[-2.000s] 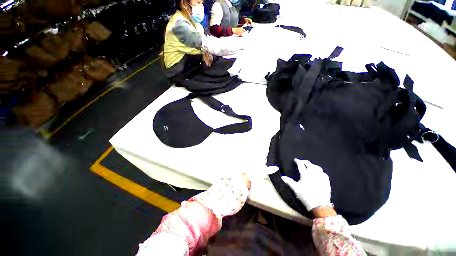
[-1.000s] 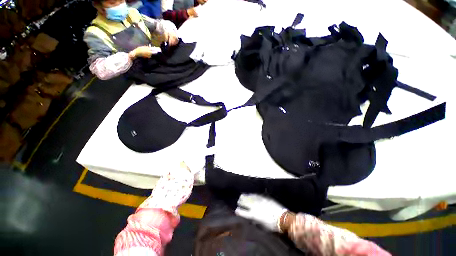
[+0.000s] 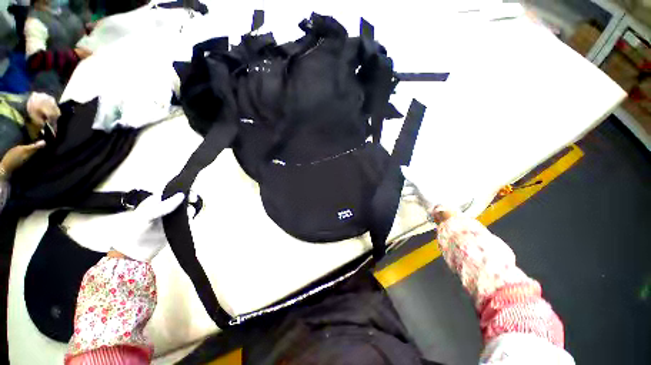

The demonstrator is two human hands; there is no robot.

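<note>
A black crossbody bag hangs at the table's front edge before me, its pale zipper (image 3: 307,291) running along the top. My left hand (image 3: 146,224), in a white glove, is closed on its left strap (image 3: 187,260); a small metal ring shows beside the fingers. My right hand (image 3: 421,194), in a white glove blending into the white table, grips the right strap (image 3: 389,203) at its edge; the fingertips are hard to make out. The strap's free end points up and away. Behind lies a heap of black bags (image 3: 300,107), the nearest with a small white logo.
A looped-strap black bag (image 3: 53,278) lies at the left, partly behind my left forearm. Beyond it are a dark stack (image 3: 78,160) and a co-worker's hands (image 3: 32,132). The white table (image 3: 500,107) reaches right to yellow floor lines (image 3: 539,182).
The view has swung right. My left hand has moved up along the left strap. My right hand has gone from the bag's top to the right strap. The zipper now shows at the table edge.
</note>
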